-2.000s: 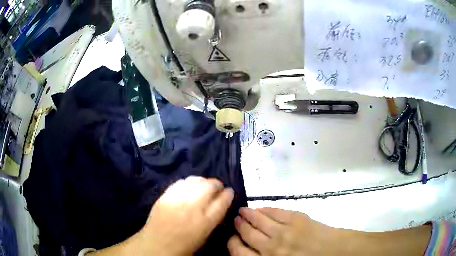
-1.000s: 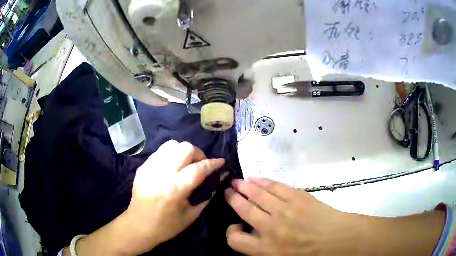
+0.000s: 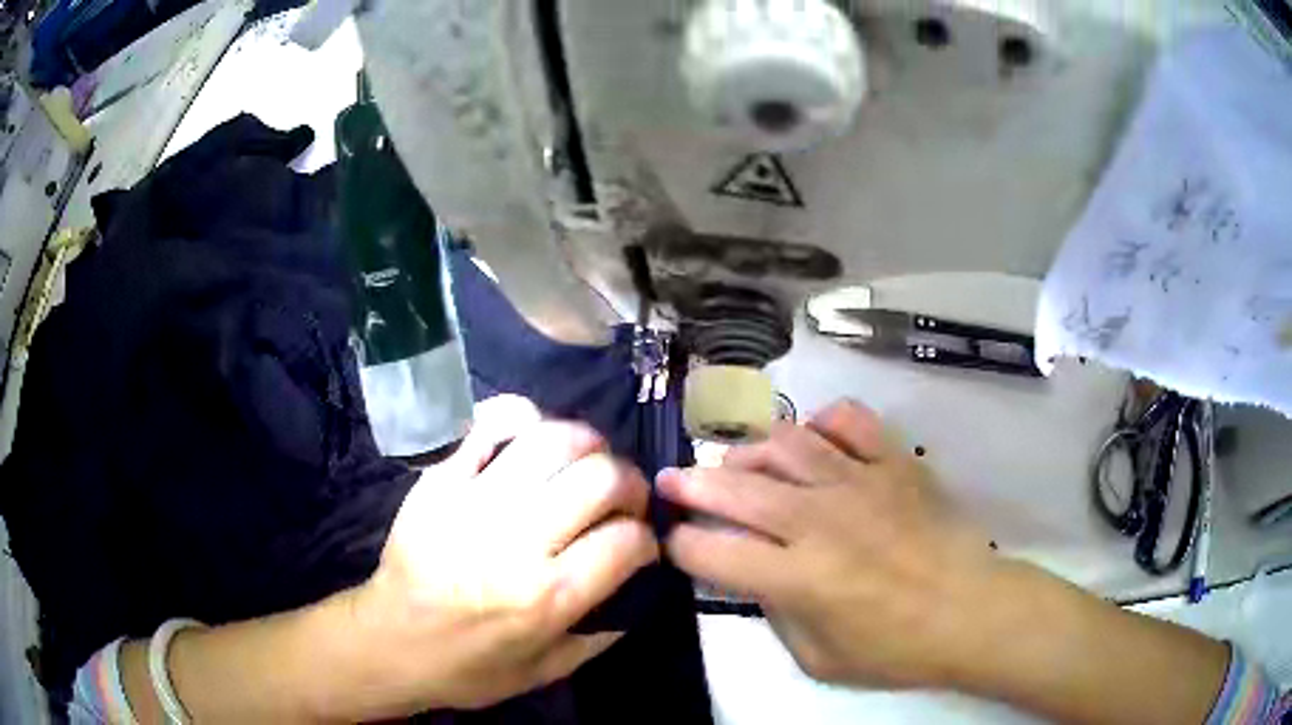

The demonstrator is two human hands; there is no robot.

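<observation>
A dark navy cloth garment [image 3: 213,326] covers the left side and runs under the machine head. Its narrow seam edge [image 3: 660,432] lies below the presser foot [image 3: 650,371]. My left hand [image 3: 517,560] presses on the cloth left of the seam, fingers curled, fingertips at the strip. My right hand [image 3: 836,545] lies right of the seam, its fingertips on the cloth edge, just below the cream tension knob [image 3: 730,402]. The fingertips of both hands nearly meet at the strip. The needle tip cannot be made out clearly.
The off-white machine head [image 3: 907,156] fills the upper middle. The green lamp [image 3: 404,283] hangs left of the needle. Snips [image 3: 964,343] lie on the bed, with scissors [image 3: 1159,475] and a pen [image 3: 1202,524] farther right. A paper note [image 3: 1176,241] is at upper right.
Both hands have moved up towards the presser foot, and my left fingers are now more curled by the strip. The camera view has shifted, so the machine head appears farther right.
</observation>
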